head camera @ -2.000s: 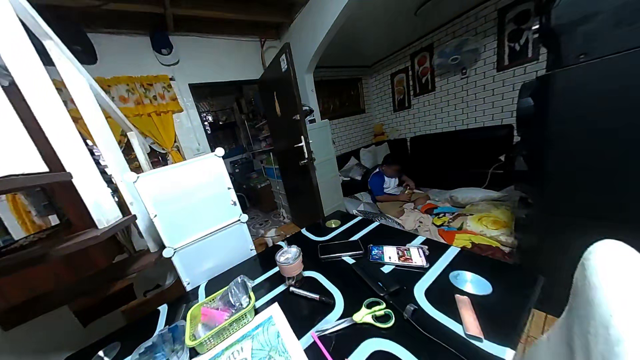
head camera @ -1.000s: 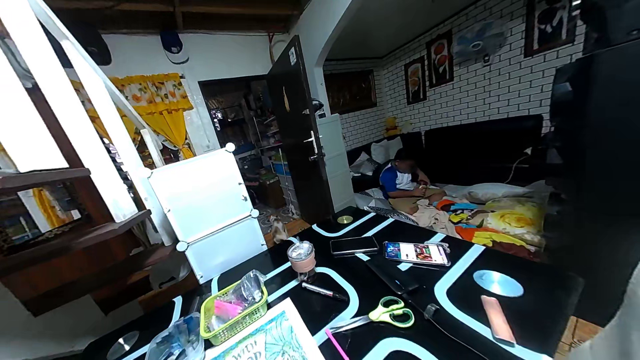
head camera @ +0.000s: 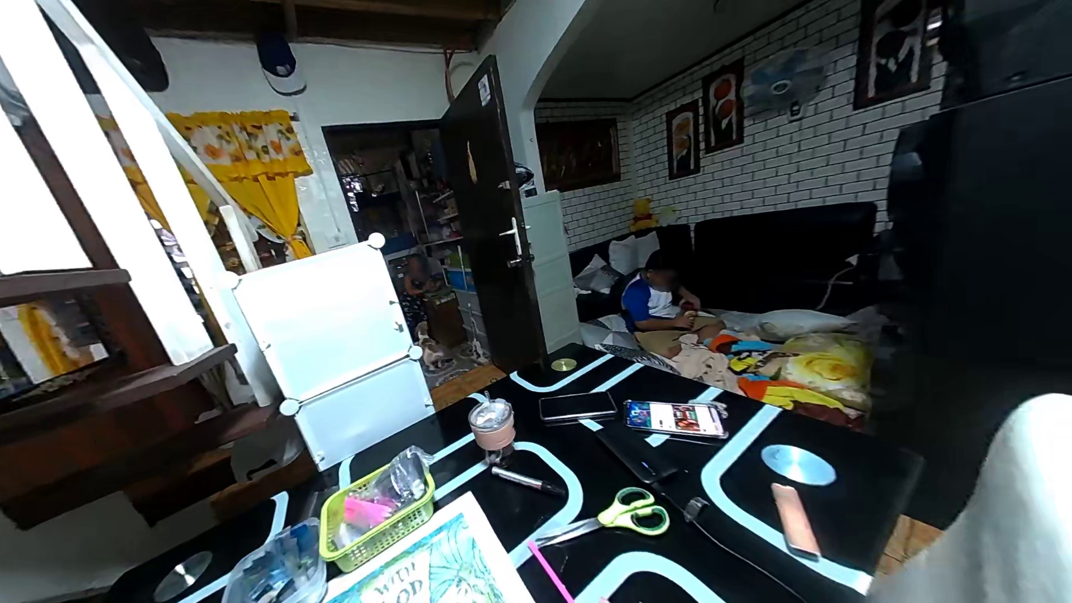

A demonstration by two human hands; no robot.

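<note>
Neither of my hands shows clearly. A black table with pale blue lines fills the lower view. Green-handled scissors (head camera: 634,512) lie with their blades pointing left, beside a pink stick (head camera: 550,572). A marker pen (head camera: 528,480) lies below a lidded cup with a pinkish band (head camera: 492,425). A printed book or sheet (head camera: 444,559) is cut off by the bottom edge, next to a green plastic basket (head camera: 377,536) holding a pink item and clear plastic. Two phones, one dark (head camera: 578,406) and one lit (head camera: 675,419), lie farther back. A pinkish bar-shaped object (head camera: 795,519) rests at the right.
A clear plastic container (head camera: 280,565) stands at the table's lower left. A cable (head camera: 737,553) runs over the front right. A white blurred shape (head camera: 988,511) fills the lower right. White panels (head camera: 322,327) stand behind the table. A person (head camera: 657,297) sits on bedding; another is near the doorway.
</note>
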